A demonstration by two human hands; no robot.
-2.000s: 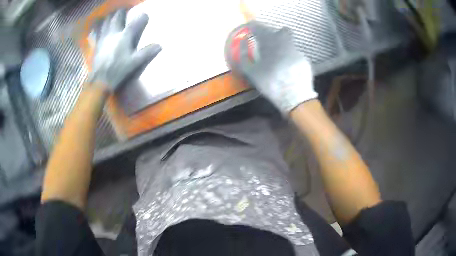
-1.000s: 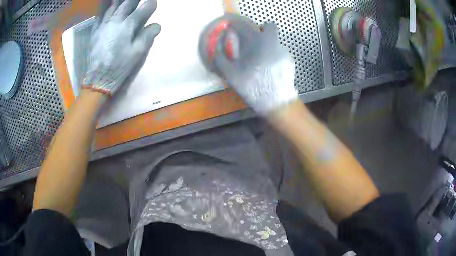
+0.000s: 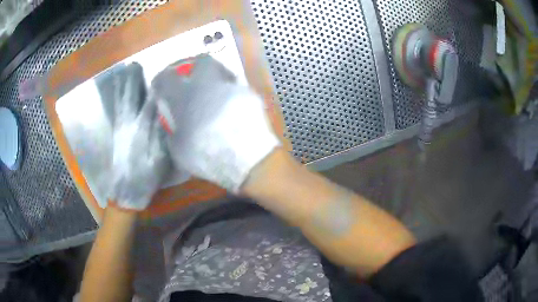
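A silver-white metal panel (image 3: 79,127) lies on the orange-brown border of the fixture (image 3: 71,154). Two dark holes show near its far right corner. My right hand (image 3: 206,118), in a grey-white knit glove, is closed over a round sander (image 3: 184,69) on the panel; only bits of its red and grey body show. My left hand (image 3: 134,141), gloved, lies flat on the panel just left of the sander, close against my right hand. The sander's pad is hidden.
A second sander (image 3: 417,54) with its hose (image 3: 432,109) rests on the perforated bench (image 3: 321,76) at the right. A light blue disc (image 3: 8,138) is at the far left. A yellow-green cloth or bag (image 3: 527,65) is at the right edge. A flowered apron (image 3: 248,259) covers my lap.
My right hand has moved left with the sander across the panel, now beside my left hand. The view has shifted, so the panel's far edge and two holes now show.
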